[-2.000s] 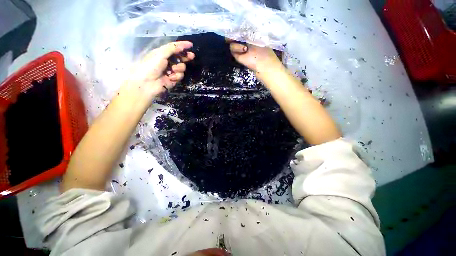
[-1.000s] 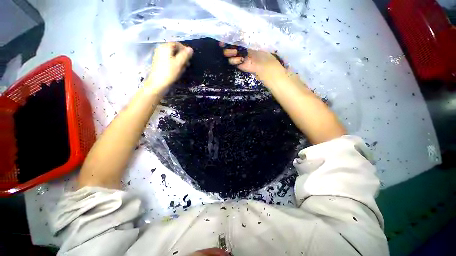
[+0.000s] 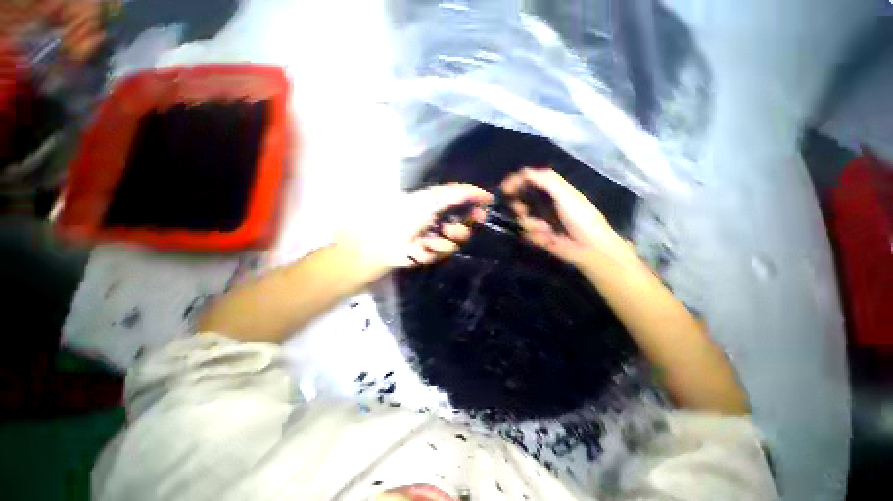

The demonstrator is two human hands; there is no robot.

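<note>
A dark heap of small black parts (image 3: 509, 333) lies in front of me, inside an opened clear plastic bag (image 3: 578, 122). My left hand (image 3: 436, 227) is over the upper left of the heap, fingers curled around black bits. My right hand (image 3: 548, 217) is close beside it on the right, fingers curled, with dark bits in its palm. The fingertips of both hands nearly meet, and I cannot tell whether they touch. The view is blurred, so single parts are hard to make out.
A red basket (image 3: 277, 161) with a black fill stands at the upper left. Another red basket (image 3: 867, 250) is at the right edge. Black scraps (image 3: 377, 387) are scattered over the white table (image 3: 798, 333) near my jacket. Something red and blurred shows at the top left corner.
The view has turned, so the heap and baskets sit differently in the picture. My hands have come together over the heap, and my left fingers, closed one second ago, are more spread.
</note>
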